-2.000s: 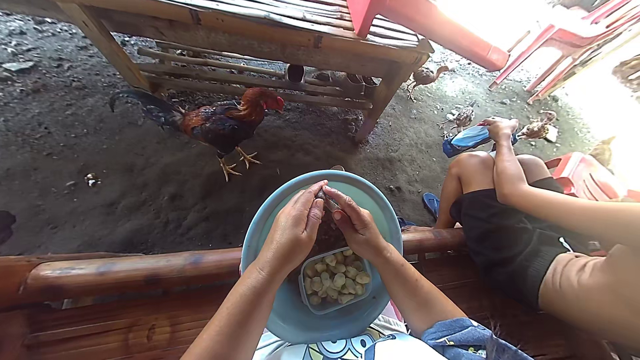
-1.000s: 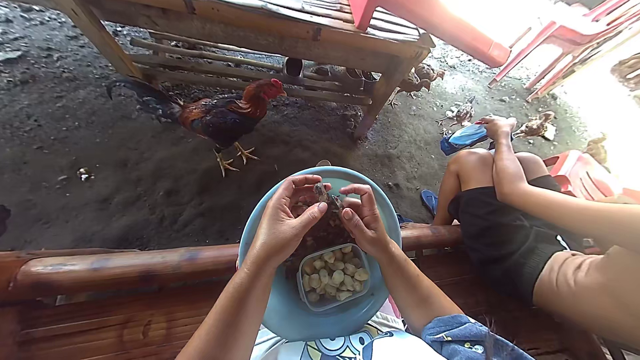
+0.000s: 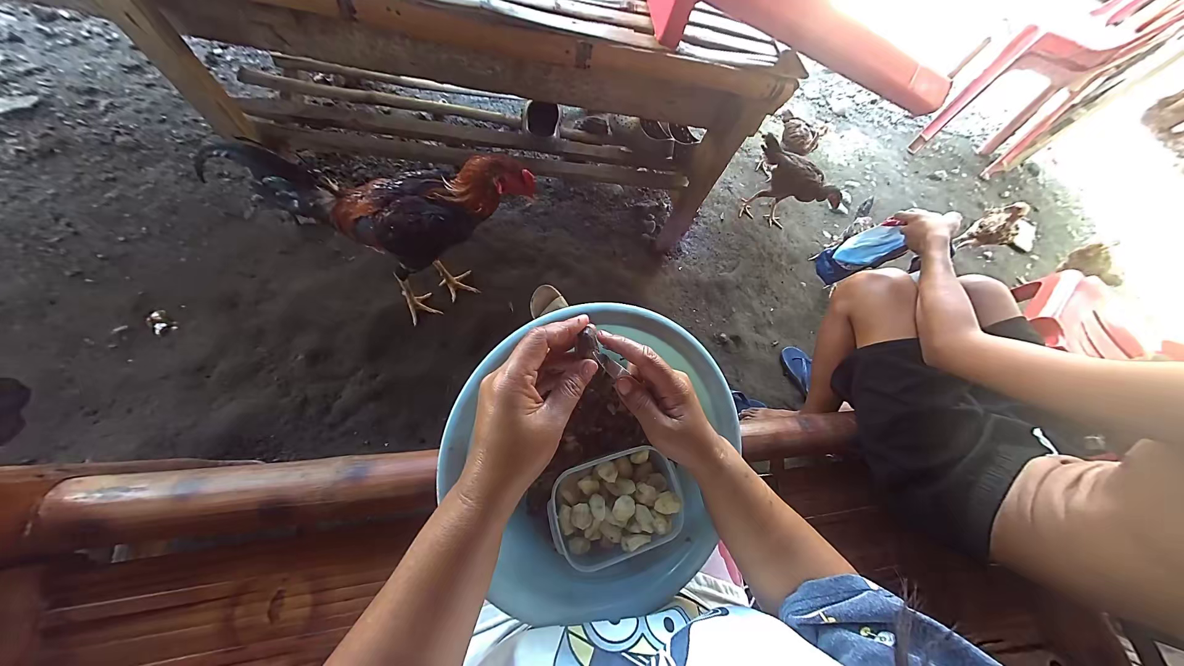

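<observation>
Both my hands meet over a round blue plastic basin [image 3: 518, 592]. Between the thumb and fingers of my left hand [image 3: 532, 398] is a small dark brown piece [image 3: 587, 342], perhaps a seed or nut. My right hand [image 3: 666, 398] pinches a small thin object, perhaps a blade, against that piece. Dark brown bits [image 3: 597, 430] lie in the basin beneath my hands, partly hidden by them. In the near part of the basin sits a clear plastic container [image 3: 615, 558] filled with pale yellowish pieces [image 3: 622, 509].
A bamboo rail [image 3: 240, 499] runs behind the basin. On the dirt beyond stand a rooster [image 3: 421, 208] and a bamboo bench [image 3: 629, 83]. At right a seated person [image 3: 934, 444] holds a blue item [image 3: 865, 250]. Smaller chickens [image 3: 791, 176] and red plastic chairs [image 3: 1064, 55] are farther off.
My hands were farther apart a second ago and have come together around the dark piece. A small chicken beyond the bench now stands farther out from it.
</observation>
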